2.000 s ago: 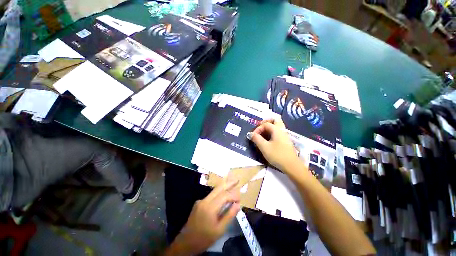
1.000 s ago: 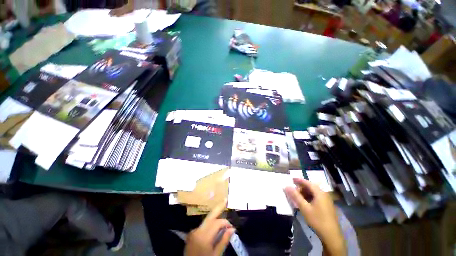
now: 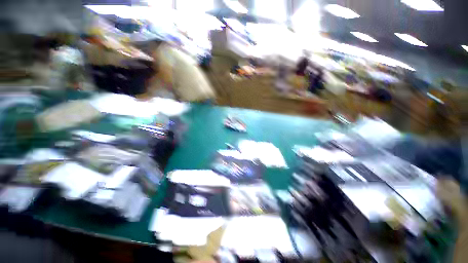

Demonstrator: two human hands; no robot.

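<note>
The view is strongly blurred. A box blank (image 3: 197, 199) lies flat on the working pile in front of me, with a black panel, a picture panel and white flaps. Two white spots show on its black panel. Brown kraft board (image 3: 208, 244) shows at its lower edge. Only a skin-toned sliver, apparently my left hand (image 3: 204, 260), shows at the bottom edge; its fingers are cut off. A blurred hand and forearm, apparently my right hand (image 3: 449, 191), is at the far right edge beside the right stack of blanks (image 3: 328, 205); its grip is unclear.
The left stack of blanks (image 3: 110, 180) stands on the green table (image 3: 202, 141). A white pack (image 3: 262, 153) and a small grey-and-red bundle (image 3: 235, 123) lie beyond the working pile. A blurred person (image 3: 182, 72) is across the table, with more of the room behind.
The view has tilted up, bringing the room and ceiling lights in. My left hand has dropped almost out of view. My right hand has left the front blank; a hand shows at the far right.
</note>
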